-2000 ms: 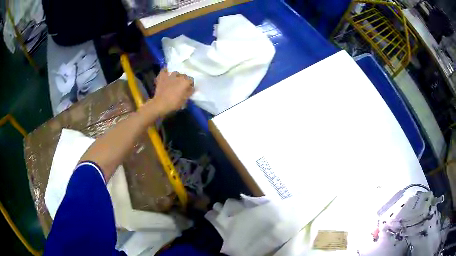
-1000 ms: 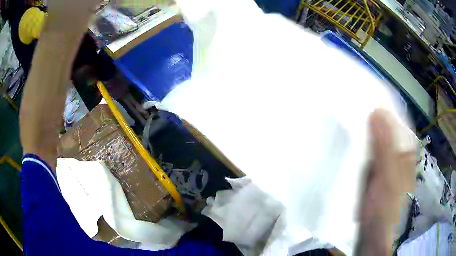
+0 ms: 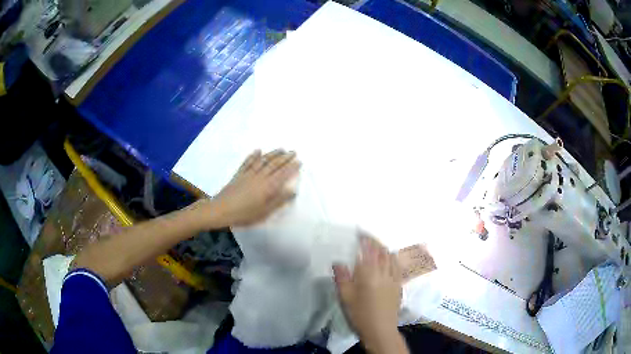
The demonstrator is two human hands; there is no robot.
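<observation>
A limp white garment piece point(image 3: 280, 276) lies over the front edge of the white machine table and hangs below it; its far part merges with the table's glare. My left hand point(image 3: 259, 187) rests palm down on the cloth, fingers slightly apart. My right hand point(image 3: 370, 283) is slightly blurred and lies on the cloth nearer the front edge; whether it grips any cloth is unclear. The tan cardboard template point(image 3: 416, 261) lies just right of my right hand. The white lockstitch sewing machine point(image 3: 529, 176) stands at the right; its needle area is lost in glare.
A blue surface point(image 3: 145, 104) adjoins the table at the far left. A carton top point(image 3: 76, 221) with a yellow rail point(image 3: 104, 190) and white pieces stands at left. A printed ruler point(image 3: 495, 321) runs along the front edge. A green-lined paper point(image 3: 584, 304) and black-handled scissors point(image 3: 538, 299) are at lower right.
The cloth was on the blue surface, then lifted and spread across the view; now it lies on the white table. Both hands have come down onto it. The view has shifted towards the machine.
</observation>
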